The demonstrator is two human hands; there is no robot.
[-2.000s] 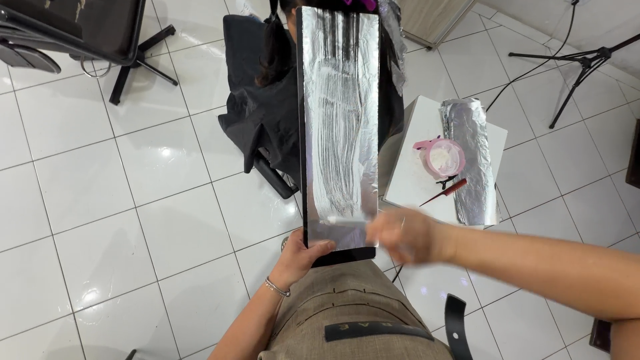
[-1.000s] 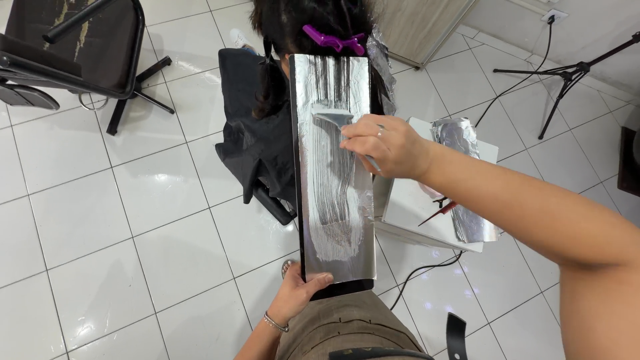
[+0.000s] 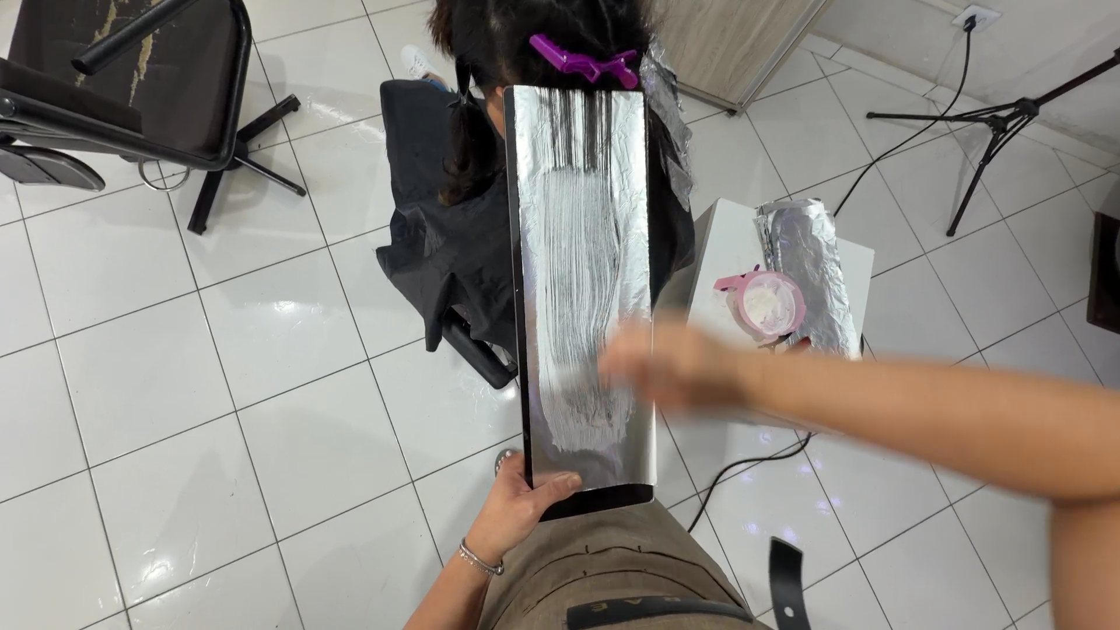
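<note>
My left hand (image 3: 525, 503) grips the lower end of a black board (image 3: 599, 501), its thumb on the aluminium foil (image 3: 632, 289) that covers the board. Strands of dark hair (image 3: 577, 131) lie along the foil, coated with white cream (image 3: 573, 254) from below the top part down. Blurred by motion, my right hand (image 3: 674, 363) is over the foil's right edge; a tinting brush shows in it a second ago but is not discernible now. A purple hair clip (image 3: 584, 63) holds the hair of a seated person in a black cape (image 3: 446, 227) above the board.
To the right, a white stand (image 3: 713, 254) bears a pink bowl (image 3: 767, 304) of white cream and a stack of foil sheets (image 3: 809, 271). A black chair (image 3: 175, 79) is at the upper left, a tripod (image 3: 997, 131) at the upper right. A black cable (image 3: 744, 462) lies on the tiles.
From beside the upper part of the coated hair, my right hand has moved down and is now over the foil's lower right edge. My left hand keeps its grip on the board.
</note>
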